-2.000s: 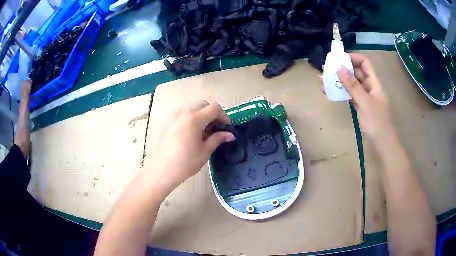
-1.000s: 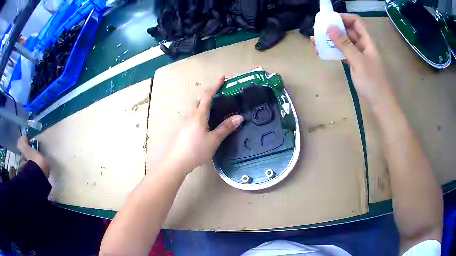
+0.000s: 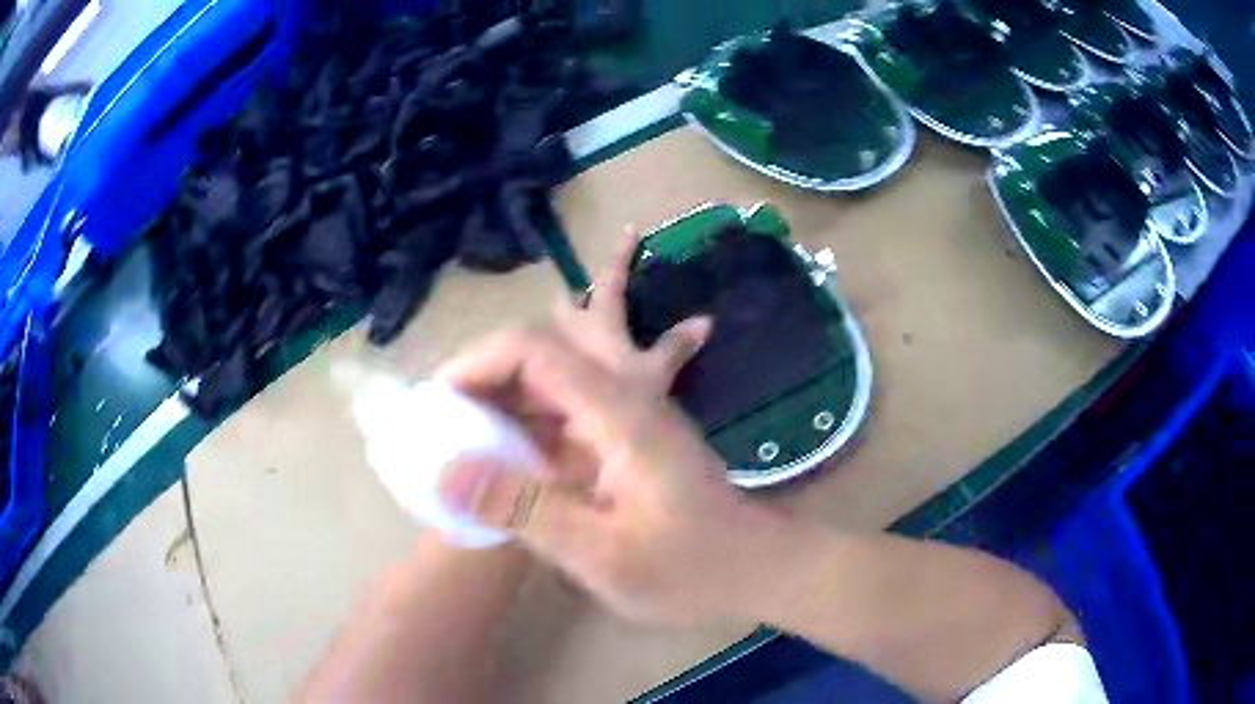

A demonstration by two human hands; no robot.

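Observation:
A glossy green car body (image 3: 829,429) with a pale rim and dark cabin lies on the tan cardboard right of centre. Two round studs show at its near end. My left hand (image 3: 636,319) is at its left edge, thumb over the cabin and fingers along the outside. My right hand (image 3: 626,481) is crossed over my left forearm and holds the white glue bottle (image 3: 447,461), blurred, with its nozzle toward the upper left. My right hand hides part of my left hand. Seats in the cabin are too dark to tell apart.
A black seat pile (image 3: 344,206) lies at the far left. More green car bodies (image 3: 860,176) stand in rows at the far right, some on white plastic sheet. Blue bins show at the upper left (image 3: 172,103) and lower right (image 3: 1101,536).
The view has turned right. The car body and my left hand have moved right across the cardboard, closer to the rows. My right hand has swung left over my left arm with the bottle.

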